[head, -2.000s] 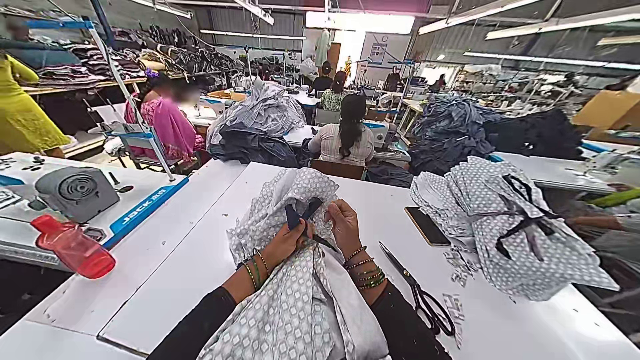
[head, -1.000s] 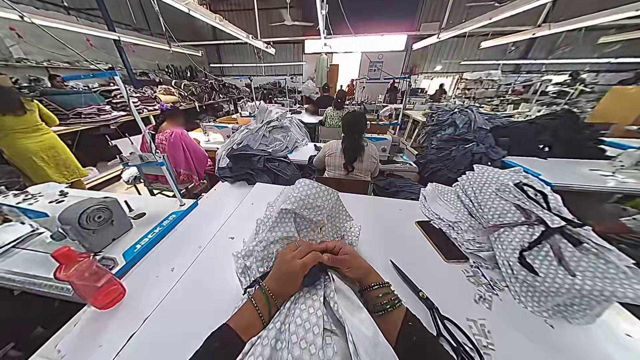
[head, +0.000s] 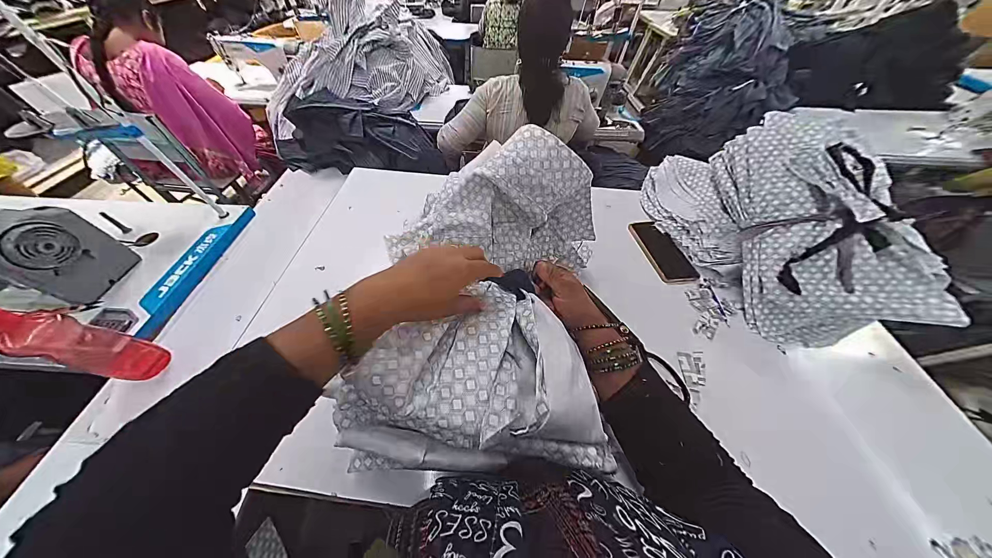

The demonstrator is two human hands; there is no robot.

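Note:
A bundle of grey patterned fabric pieces (head: pixel 457 380) lies in front of me, gathered at its middle by a dark cloth strip (head: pixel 515 283). My left hand (head: pixel 426 287) rests over the gathered part from the left, fingers slightly spread near the strip; whether it grips anything is unclear. With bent fingers, my right hand (head: pixel 559 291) pinches the dark strip at the right side of the gather. To the right lies another stack of the same patterned fabric (head: pixel 814 232), tied with a dark strip.
A smartphone (head: pixel 663 252) and small paper tags (head: pixel 707 310) lie beside the tied stack. Scissors (head: pixel 670 376) are partly hidden by my right arm. At left are a sewing machine table (head: pixel 194 263) and a red plastic bottle (head: pixel 85 345). Other people sit ahead.
My hands, together at the gather one second ago, are now apart, the left over the fabric and the right at its side. The view has tilted down.

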